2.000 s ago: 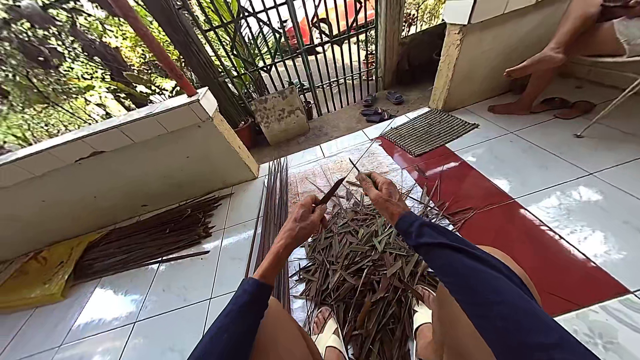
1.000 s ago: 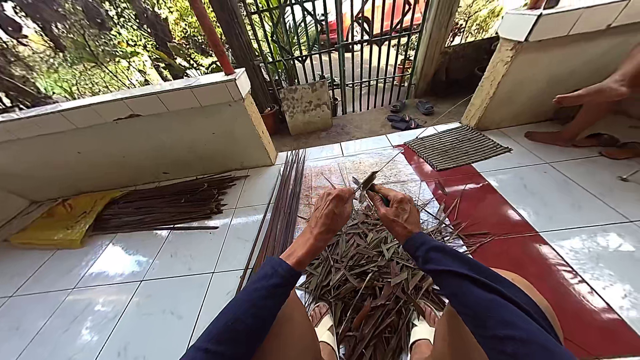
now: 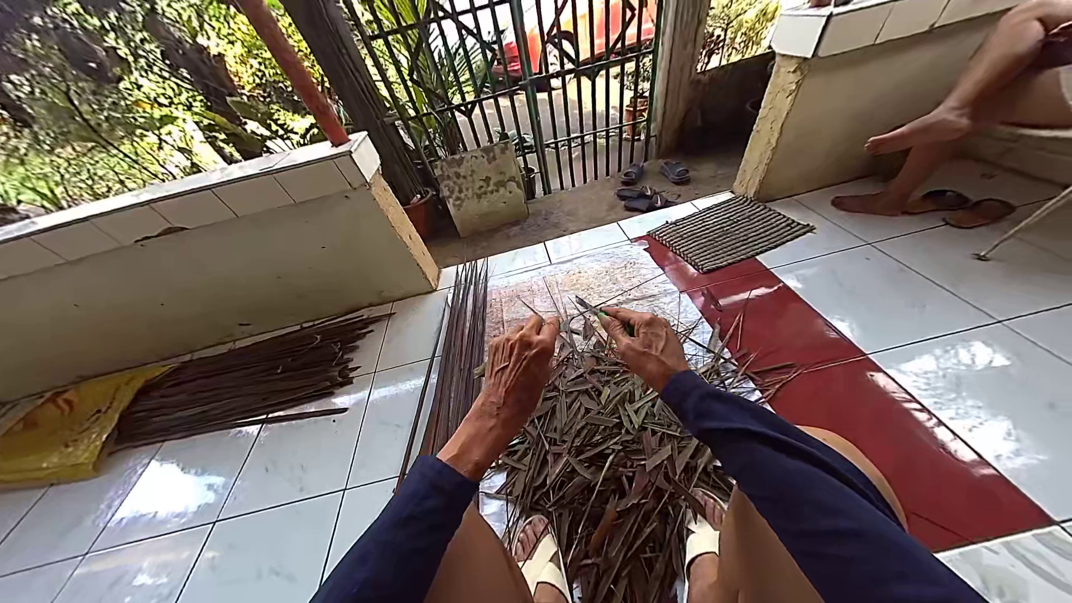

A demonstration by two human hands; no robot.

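My left hand has its fingers closed on a thin strip, likely a leaf rib, whose tip shows above the fingers. Close by on the right, my right hand grips a small knife with a dark blade and a bit of green at the handle. Both hands are over a heap of cut leaf pieces, brown and green, lying between my sandalled feet. Left of the heap lies a bundle of long thin dark strips. A second pile of dark strips rests partly on a yellow sack.
A woven doormat lies on the tiled floor beside a red floor band. A low wall runs along the left. Beyond are a metal gate and dark slippers. Another person's bare feet are at the right.
My hands were close together around the blade a second ago; now they are slightly apart. The view has shifted.
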